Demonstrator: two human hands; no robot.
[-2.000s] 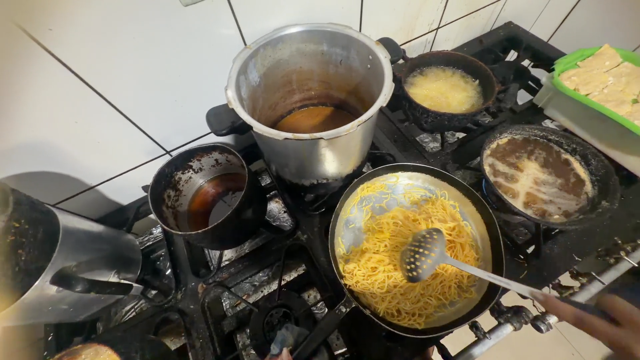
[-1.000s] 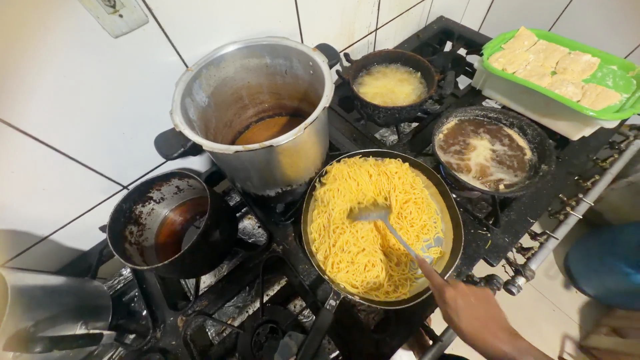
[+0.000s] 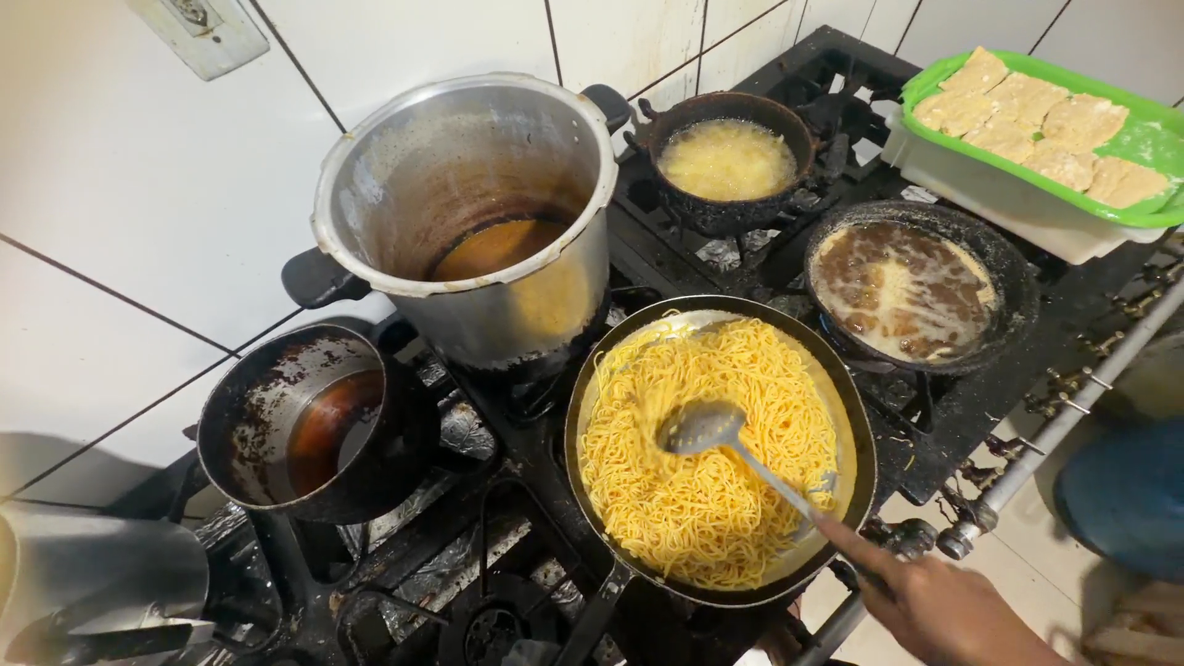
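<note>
My right hand grips the handle of a metal slotted skimmer, its index finger stretched along the handle. The skimmer's round head rests among thin yellow noodles in a wide frying pan on the gas stove. The pan's dark handle points toward the bottom of the view. My left hand is not in view.
Around the pan stand a tall aluminium pot with brown liquid, a blackened saucepan, a small pan of bubbling pale food and a pan of frothing brown oil. Dough pieces lie on a green lid. A pot stands left.
Two seconds ago the skimmer's perforated head was above the noodles; now it is down among them. My right hand has come further into view. The noodles are spread more widely across the pan.
</note>
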